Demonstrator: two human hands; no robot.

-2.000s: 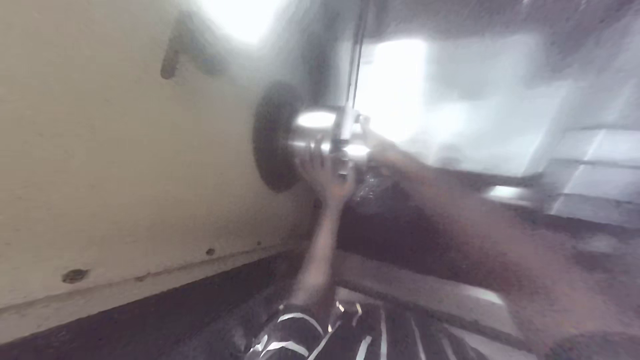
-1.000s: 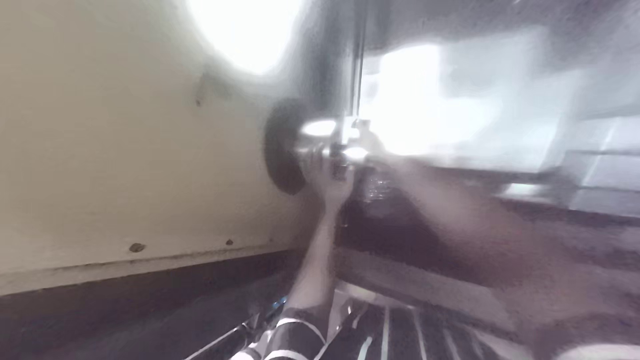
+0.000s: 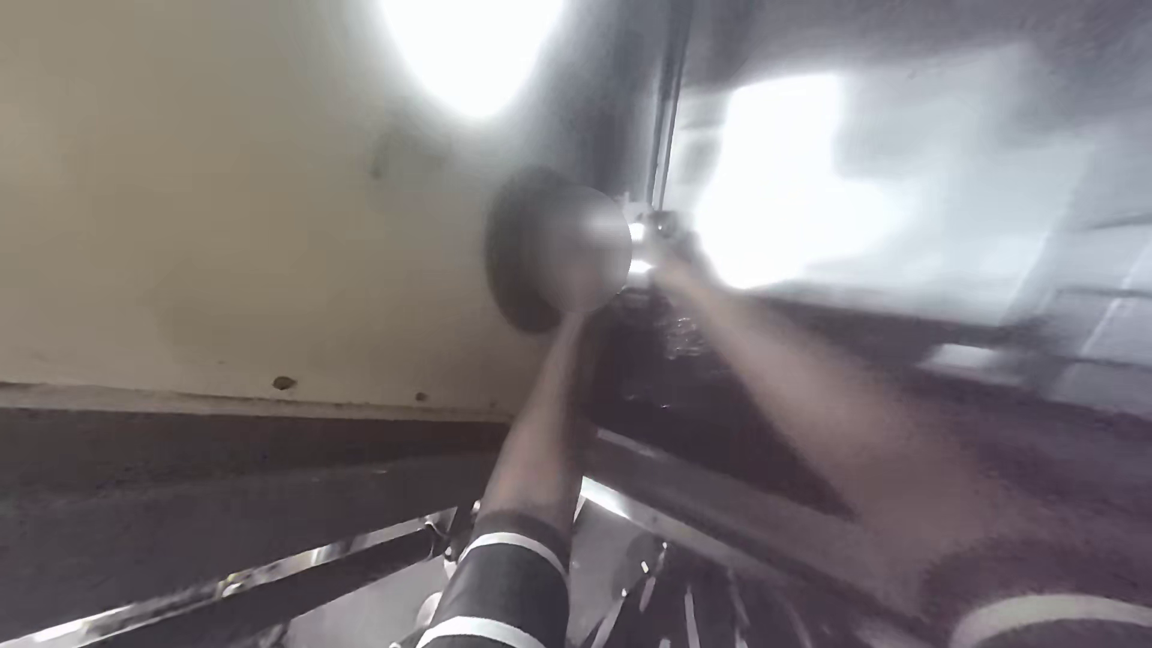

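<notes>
A dark round shape (image 3: 517,252) lies against the cream panel, just left of centre. Over its right side is a hazy grey disc (image 3: 598,238), which hides most of a shiny metal part (image 3: 638,247). My left hand (image 3: 578,283) reaches up from below to the disc's lower edge, its fingers lost in the blur. From the lower right my right arm extends to the metal part's right end, where my right hand (image 3: 673,256) is at or against it. Its fingers are too blurred to make out their grip.
The cream panel (image 3: 225,225) fills the left, with small dark spots near its lower edge. A thin upright metal rod or edge (image 3: 668,117) rises above the hands. Bright reflective glass or metal (image 3: 810,180) stands at the right. A metal rail (image 3: 315,556) slants across the lower left.
Earlier, my left hand showed against a shiny metal cylinder; the hazy disc now covers that spot. Both arms keep nearly the same reach. More of the lower-left rail shows as the view has shifted.
</notes>
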